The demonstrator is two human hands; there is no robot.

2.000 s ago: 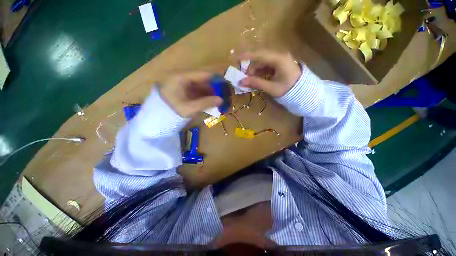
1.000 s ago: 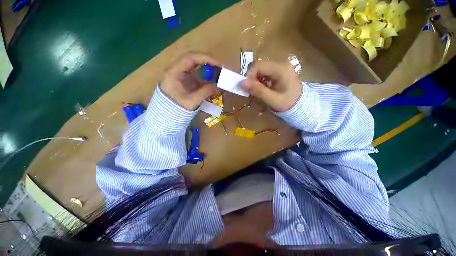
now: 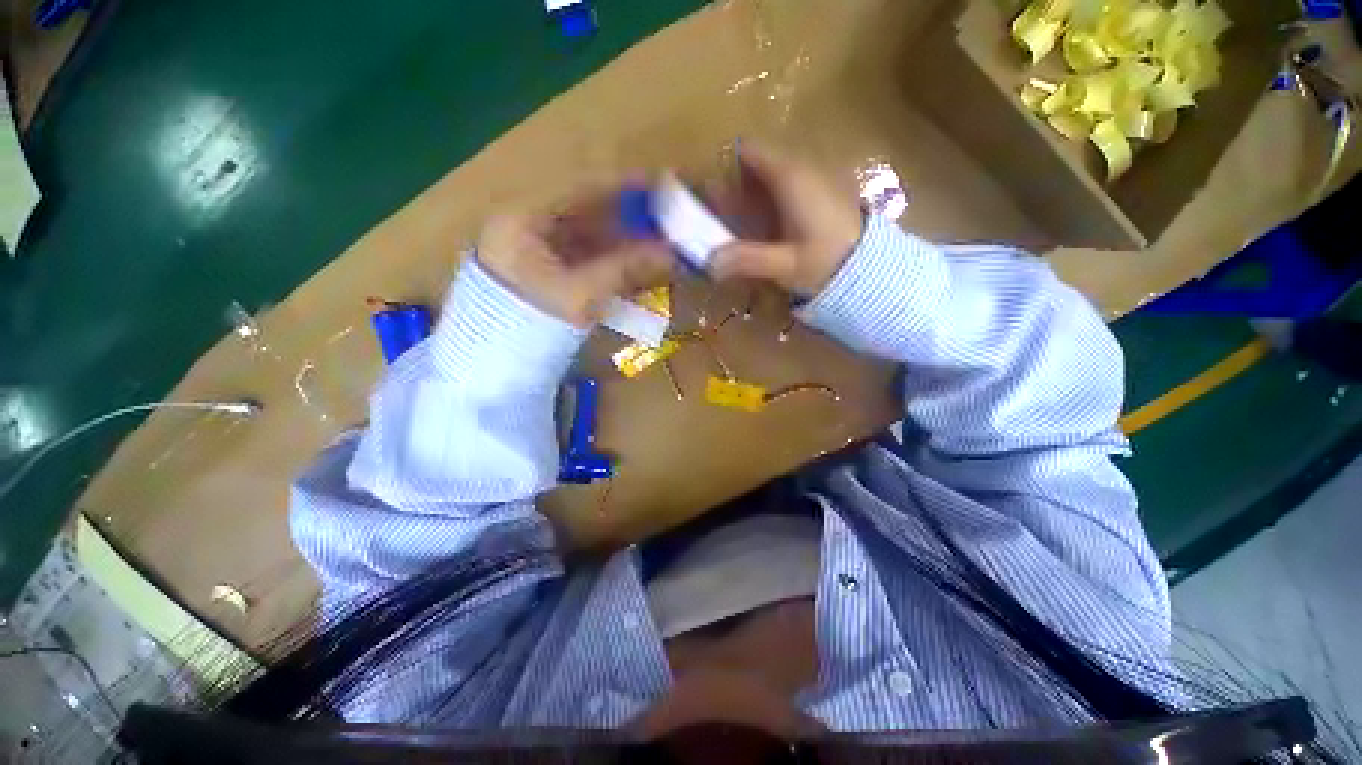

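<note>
My left hand holds a blue battery pack by its left end, above the bench. A white pad lies along the pack's right part. My right hand grips the pad and pack at the right end; the hands and pack are blurred. Below them lie a loose white pad and orange-yellow taped parts with thin wires. Blue packs lie by my left sleeve, one more farther left.
An open cardboard box with curled yellow strips stands at the upper right. Clear film lies near it. A white cable lies at left. The green conveyor carries a blue pack beyond the bench.
The white pad has moved from sticking out beside the pack to lying along it, with my right hand closer. The patterned white piece behind my hands no longer shows. The conveyor's pack moved right and away.
</note>
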